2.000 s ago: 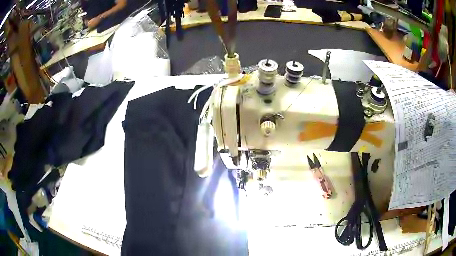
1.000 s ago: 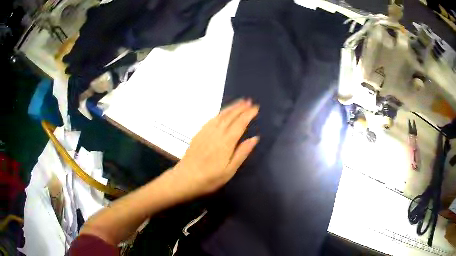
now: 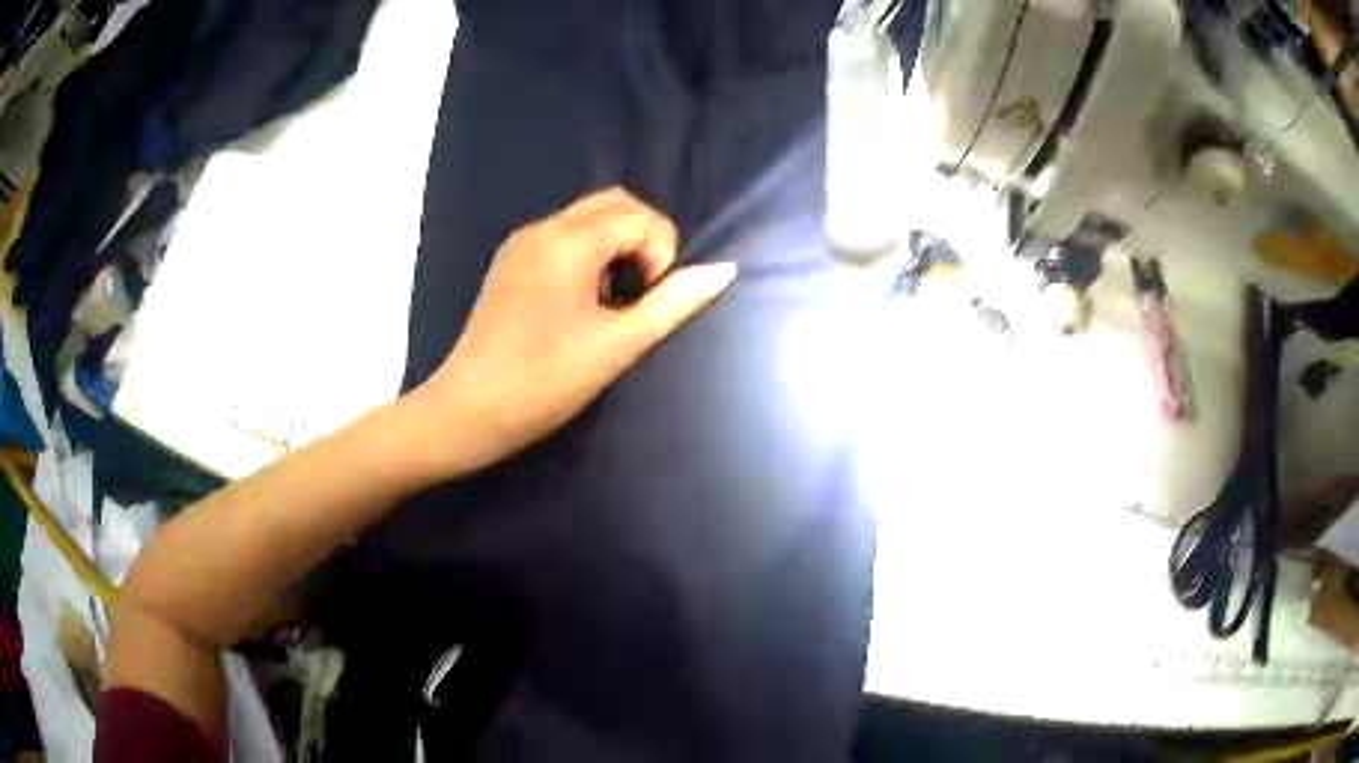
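A long dark cloth panel lies over the white table from the back to the front edge and hangs down at the front. My left hand is on the panel left of the needle area, fingers curled and thumb stretched out, pinching a bit of the cloth. Faint folds run from the fingers toward the machine. The cream-white sewing machine stands at the right. Lamp glare hides most of the presser foot area and the cloth edge beside it. My right hand is not in view.
Pink-red snips lie on the machine bed. Black scissors lie right of them. A pale lamp tube is left of the needle area. A dark cloth heap lies at the far left. White paper scraps are at lower left.
My left hand has moved up the panel toward the machine, and its fingers have gone from flat and spread to curled on the cloth. The camera view has shifted.
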